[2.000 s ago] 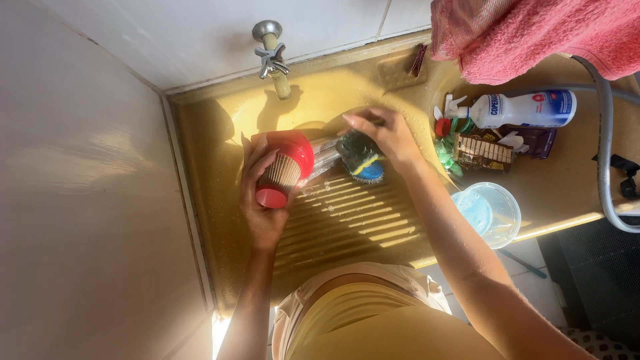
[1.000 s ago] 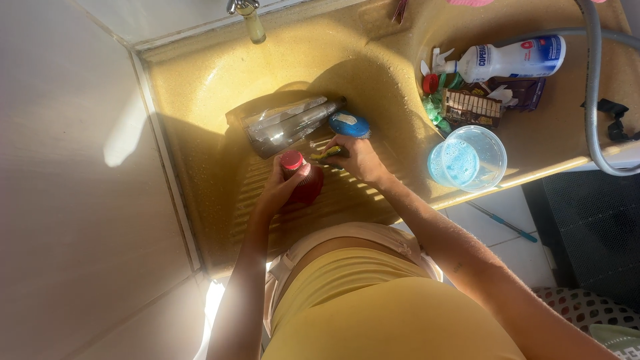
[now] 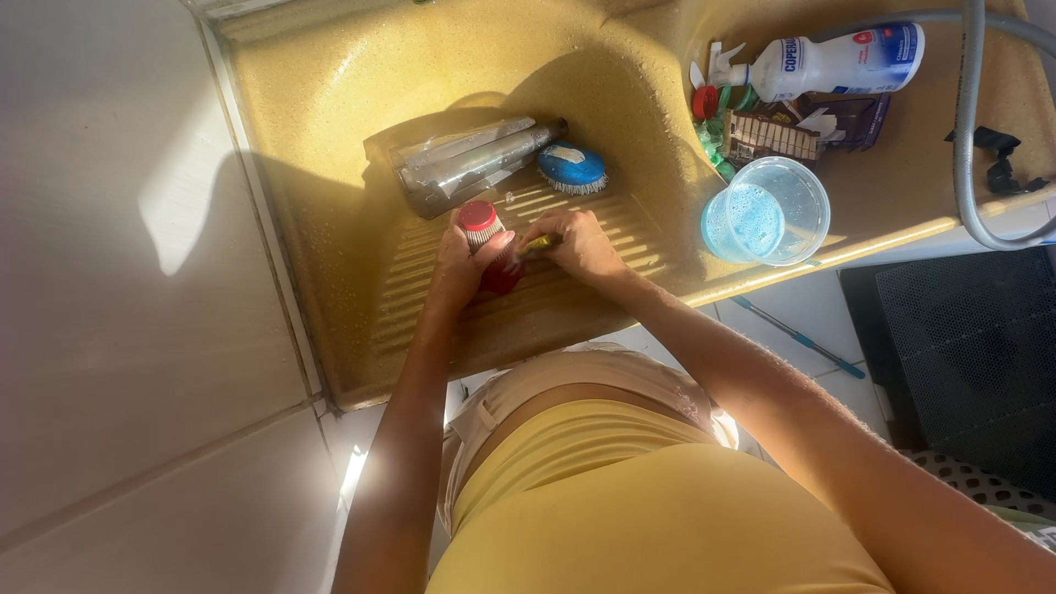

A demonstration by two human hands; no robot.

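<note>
Over the ribbed part of a yellow laundry sink (image 3: 272, 247), my left hand (image 3: 464, 262) grips a red part with a pleated section (image 3: 481, 223), which looks like a filter. My right hand (image 3: 577, 246) pinches a small yellow-green handled tool (image 3: 539, 243), likely a brush, with its end against the red part. Just beyond my hands lies a clear, greyish plastic cylinder-like piece (image 3: 478, 165). Touching or close to its right end rests a blue scrubbing brush (image 3: 573, 167) with white bristles. The red part's lower side is partly hidden by my left hand.
On the sink's right side stand a clear tub of bluish sudsy liquid (image 3: 763, 213), a white spray bottle (image 3: 837, 62) lying on its side, and assorted wrappers (image 3: 771, 139). A grey hose (image 3: 967, 124) loops at the far right. The tiled wall (image 3: 140, 247) borders the left.
The red part and both hands have moved closer to my body. The dark green item seen in my right hand two seconds ago no longer shows there. The view has shifted.
</note>
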